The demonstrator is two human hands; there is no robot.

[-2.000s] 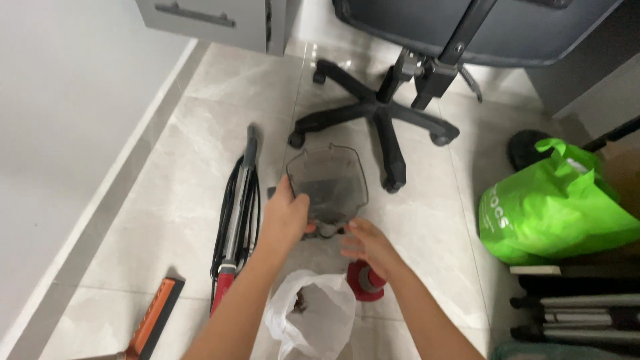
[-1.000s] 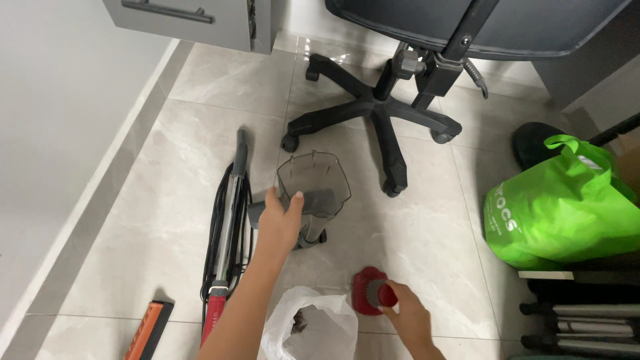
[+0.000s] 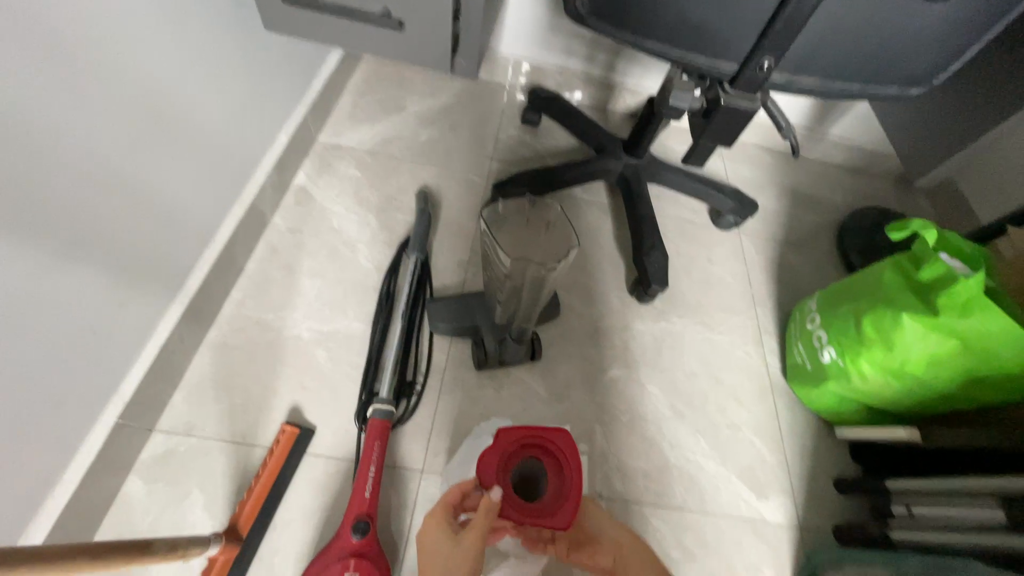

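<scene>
Both hands are together at the bottom centre. My left hand pinches the left edge of a red plastic vacuum part with a round hole in its middle. Under and behind that part, my right hand supports it from below. A white plastic bag lies behind the hands, mostly hidden by them. Farther forward, a clear vacuum dust container stands upright on a dark wheeled floor head. To its left lies the red stick vacuum's body with a black cord looped along its metal tube.
An office chair's black five-armed base stands beyond the container. On the right are a green bag and stacked metal-tubed items. An orange squeegee lies at lower left, near the wall. A grey cabinet hangs over the top edge.
My left hand has let go of the clear container and come back to the red part. That part, on the floor beside the white bag before, is now lifted in both hands over the bag.
</scene>
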